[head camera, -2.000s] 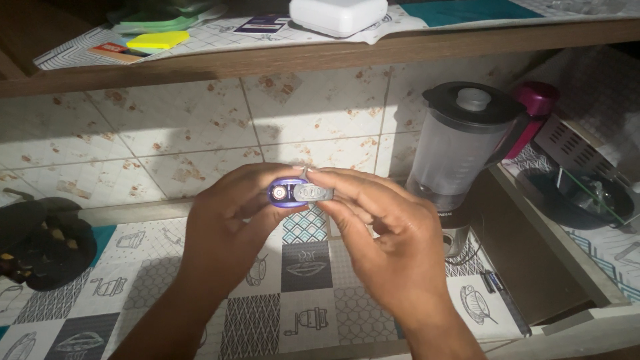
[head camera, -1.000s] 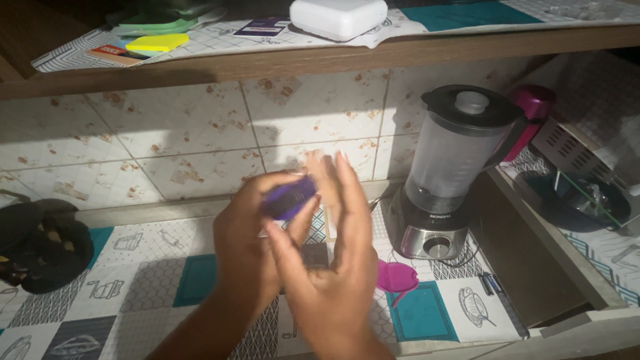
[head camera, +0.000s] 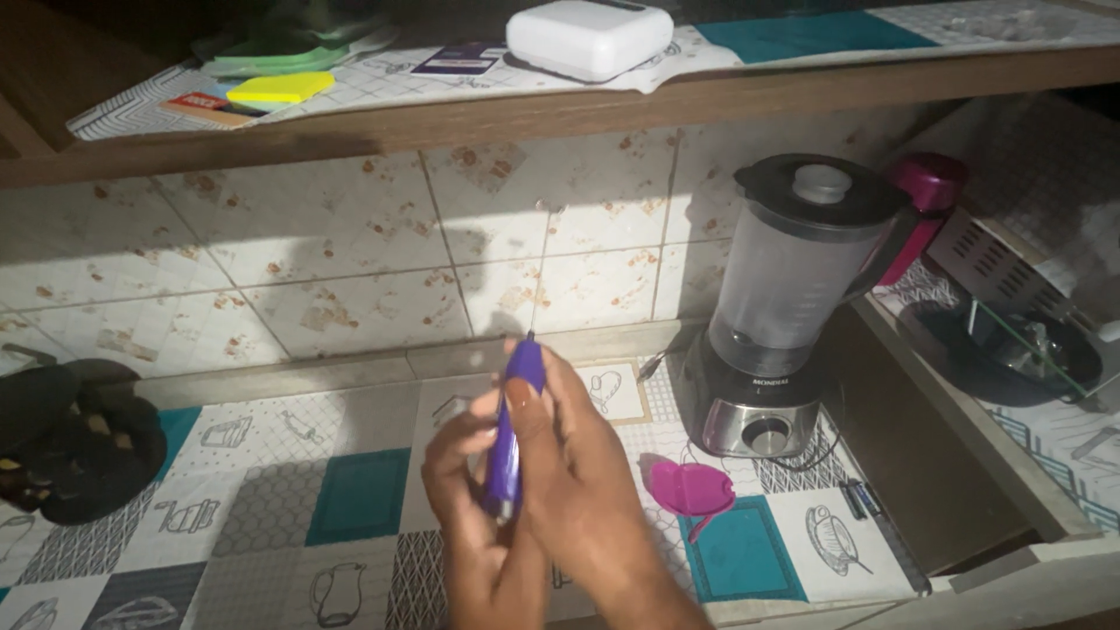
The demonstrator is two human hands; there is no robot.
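Note:
A purple handheld milk frother (head camera: pixel 506 437) is held upright between my hands, its thin metal shaft and small whisk head pointing up in front of the tiles. My left hand (head camera: pixel 464 516) curls around the lower left side of the handle. My right hand (head camera: pixel 582 464) grips it from the right, with the thumb pressed on its front. The palm side of the left hand is partly hidden behind the right. A pink plastic item (head camera: pixel 691 488) lies on the patterned cloth to the right of my hands.
A blender (head camera: pixel 770 297) stands behind at right, near a pink flask (head camera: pixel 929 188). Pens (head camera: pixel 862 503) lie beside a raised wooden divider (head camera: pixel 945 455). A dark pan (head camera: pixel 74 446) sits at far left. Overhead, a wooden shelf (head camera: pixel 420 118) holds a white box (head camera: pixel 591 39) and yellow notes (head camera: pixel 280 89).
The purple device has turned from end-on to upright, and its shaft and whisk now show. Both hands have closed around it; the right hand's fingers were extended one second ago.

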